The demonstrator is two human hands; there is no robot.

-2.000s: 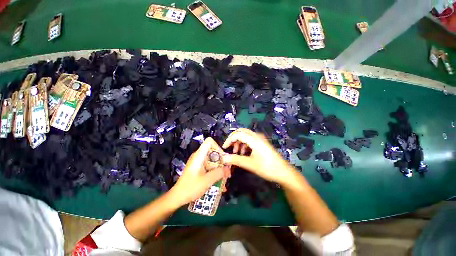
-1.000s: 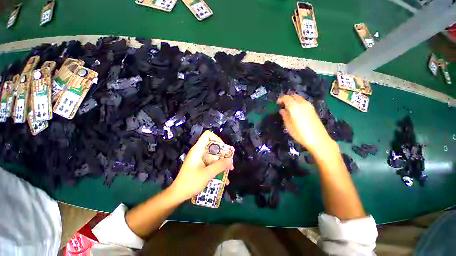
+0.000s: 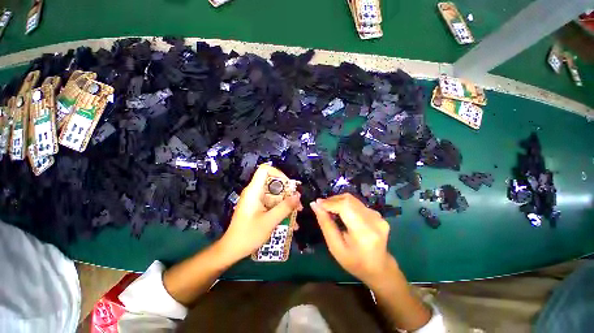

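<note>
My left hand (image 3: 251,218) holds a tan circuit board (image 3: 275,244) upright in front of me, low in the middle. The board's round dark part (image 3: 276,186) shows at its top end, and its white keypad half with dark dots shows below my fingers. My right hand (image 3: 357,235) is just to the right, thumb and fingertips pinched together beside the board without touching it. A tiny pale spot shows at its fingertips; I cannot tell whether it is a held scrap. A big heap of black pads (image 3: 215,123) lies beyond both hands.
Overlapping boards (image 3: 83,117) lie at the left. Two stacked boards (image 3: 461,110) lie at the right, with a small side heap of pads (image 3: 533,182) farther right. Beyond the pale edge strip (image 3: 384,64), a green conveyor (image 3: 273,25) carries boards. A slanting whitish post (image 3: 521,44) stands upper right.
My right hand was over the heap's right part a second ago and has come back toward the board. My left hand still holds the board. The conveyor boards have shifted left.
</note>
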